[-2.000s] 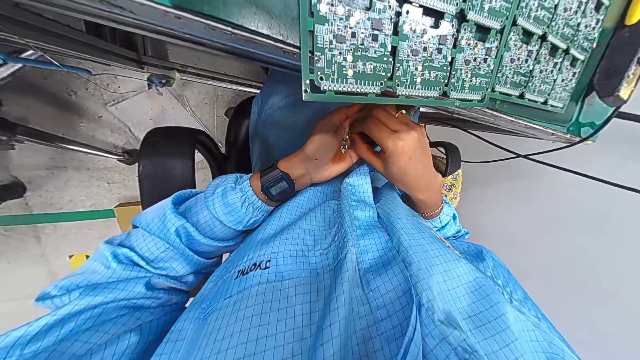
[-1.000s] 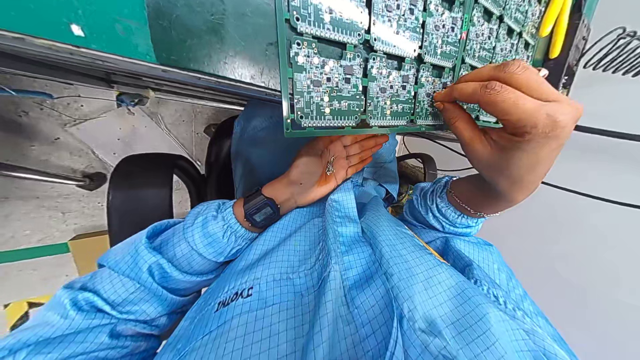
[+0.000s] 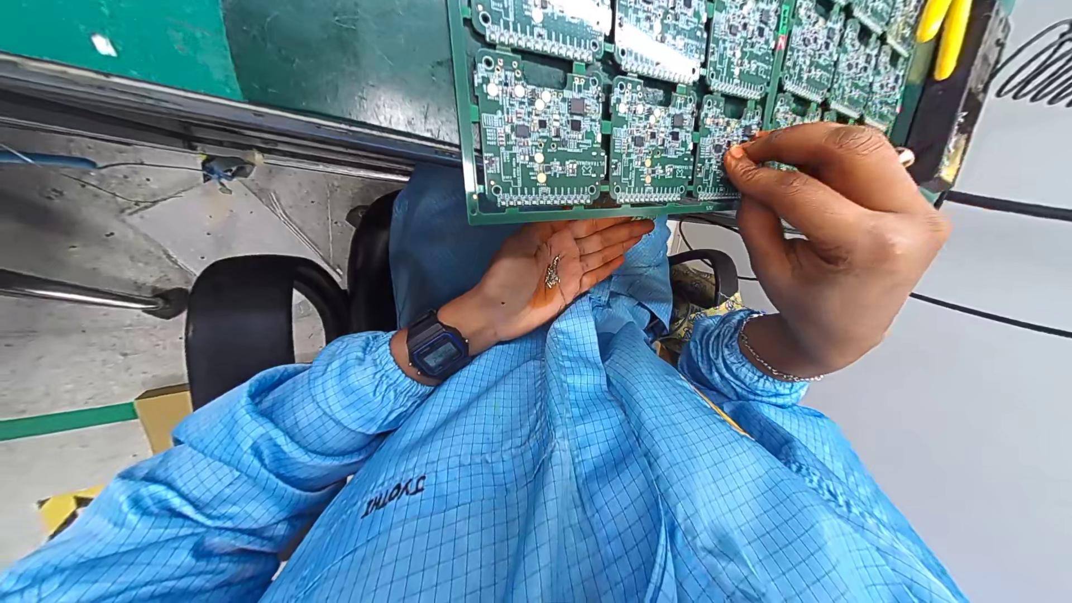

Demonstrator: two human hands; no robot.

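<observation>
A panel of green printed circuit boards [image 3: 540, 138] lies at the table's near edge, its front rim above my left hand. My left hand [image 3: 544, 268] is palm up just below that rim, with a small heap of tiny metal parts [image 3: 553, 272] on the palm. Over the panel's front right part, my right hand [image 3: 837, 218] has thumb and index fingertips pinched together at one of the boards. Whether a small part sits between those fingertips cannot be made out, as the fingers hide it.
The green mat [image 3: 335, 67] covers the table left of the panel. Yellow tool handles [image 3: 952, 38] lie at the back right, near coiled black cable [image 3: 1038, 67]. A black chair armrest [image 3: 239, 327] stands at the left below the table; black cables [image 3: 988, 311] run at the right.
My right hand has moved from my left palm to the boards, up and to the right. My left palm, earlier partly covered by it, now lies open with the metal parts. The view has shifted.
</observation>
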